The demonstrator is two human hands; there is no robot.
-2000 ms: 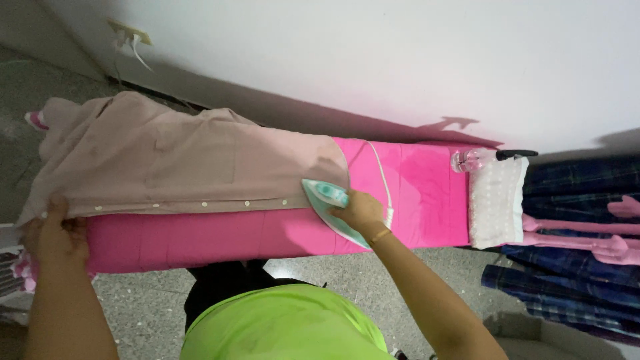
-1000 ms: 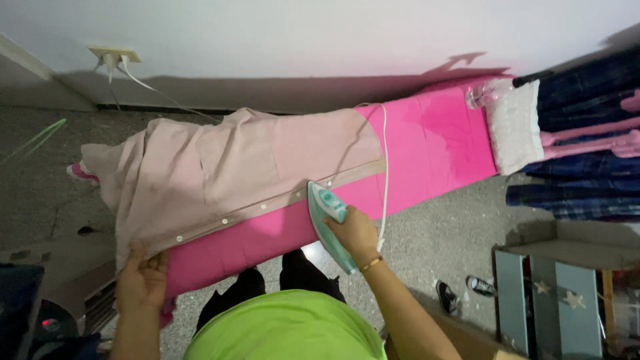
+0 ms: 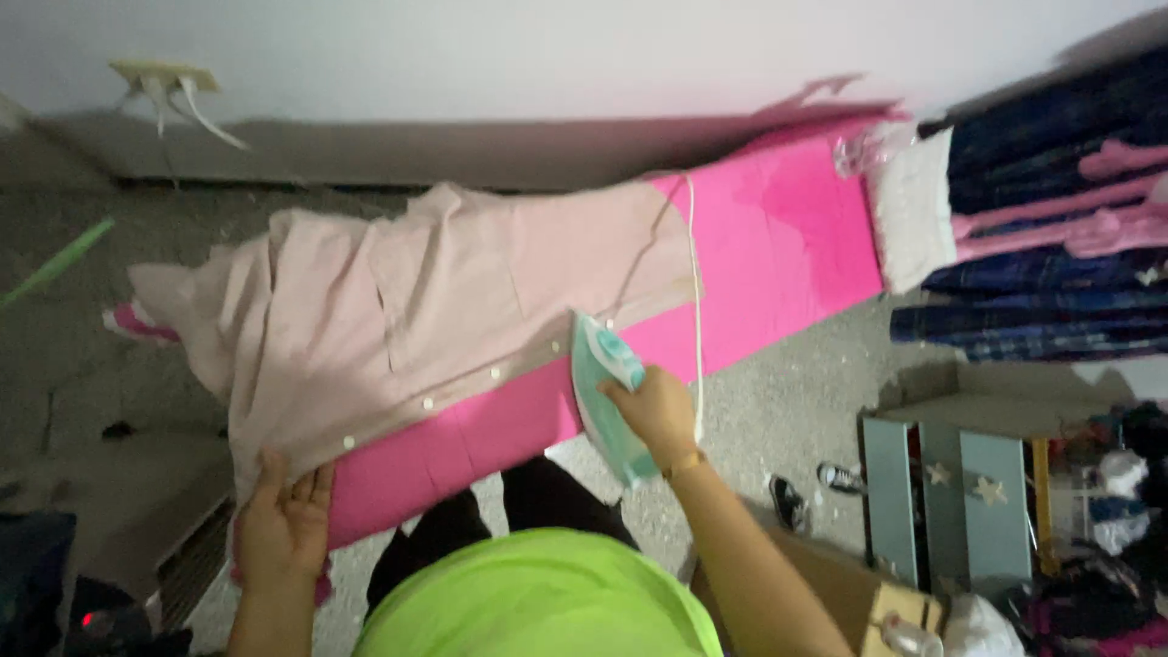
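Observation:
A beige button-front shirt (image 3: 456,274) lies over a pink ironing board (image 3: 776,237), its line of white buttons running near the board's front edge. My right hand (image 3: 657,411) grips the handle of a teal and white clothes iron (image 3: 607,392), whose tip rests at the buttoned edge. My left hand (image 3: 287,511) is at the shirt's lower left corner, palm up with fingers bent at the fabric; whether it pinches the cloth is hard to tell. The iron's white cord (image 3: 695,301) crosses the board just right of the shirt.
A folded white cloth (image 3: 911,210) and a clear plastic bottle (image 3: 853,155) are at the board's right end. Dark plaid garments (image 3: 1040,310) hang beyond, near pink rods. A wall outlet (image 3: 164,75) holds plugs. Shoes (image 3: 789,502), a drawer unit (image 3: 990,493) and a cardboard box (image 3: 803,566) stand lower right.
The view has shifted and turned. The iron, in my right hand, now points more toward the wall than two seconds ago. My left hand stays at the shirt's lower left corner.

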